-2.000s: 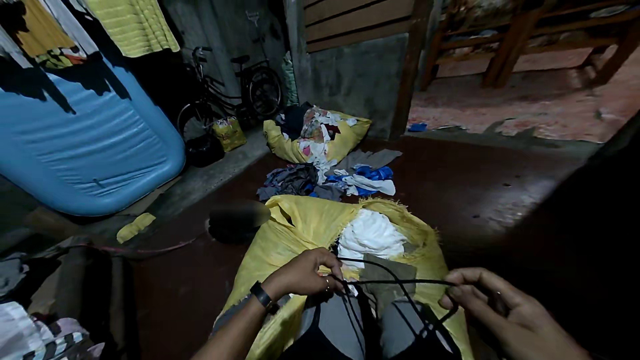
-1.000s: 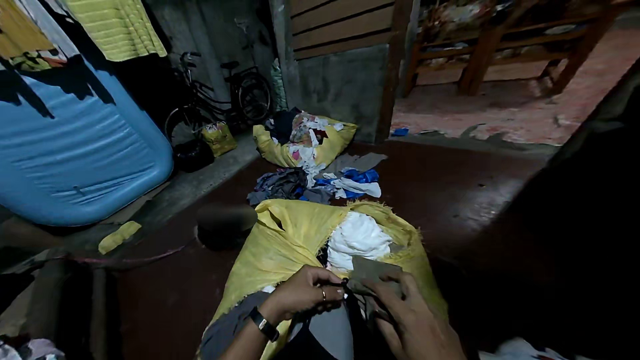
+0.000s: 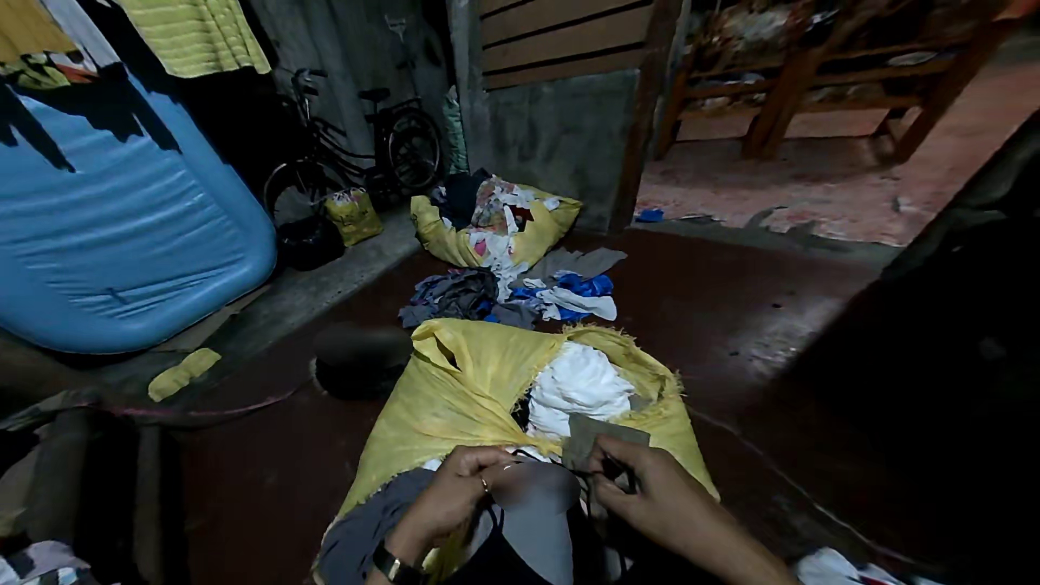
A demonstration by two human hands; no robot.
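Note:
A yellow woven sack [image 3: 463, 374] with a frayed rim stands open before me, white cloth [image 3: 581, 386] bulging from its mouth. Over its near side, my left hand [image 3: 459, 491], with a ring and a wristwatch, pinches a thin black cord [image 3: 497, 524]. To its right, my right hand [image 3: 642, 487] has its fingers closed on dark cord, beside a piece of grey-green cloth [image 3: 597, 439]. Between and below the hands lies light grey cloth [image 3: 536, 540], partly blurred. Darker grey cloth [image 3: 366, 520] spreads at the sack's lower left.
Beyond the sack lie a pile of dark, blue and white cloths [image 3: 463, 294] and a second yellow sack [image 3: 552, 231] of scraps. A blue inflatable [image 3: 130, 227], a bicycle [image 3: 357, 146] and a black bag [image 3: 310, 242] are at left. A wooden bench [image 3: 780, 97] stands upper right.
Two seconds ago my hands were wide apart with the black cord stretched between them. My right hand has since come in toward the left, close over the sack.

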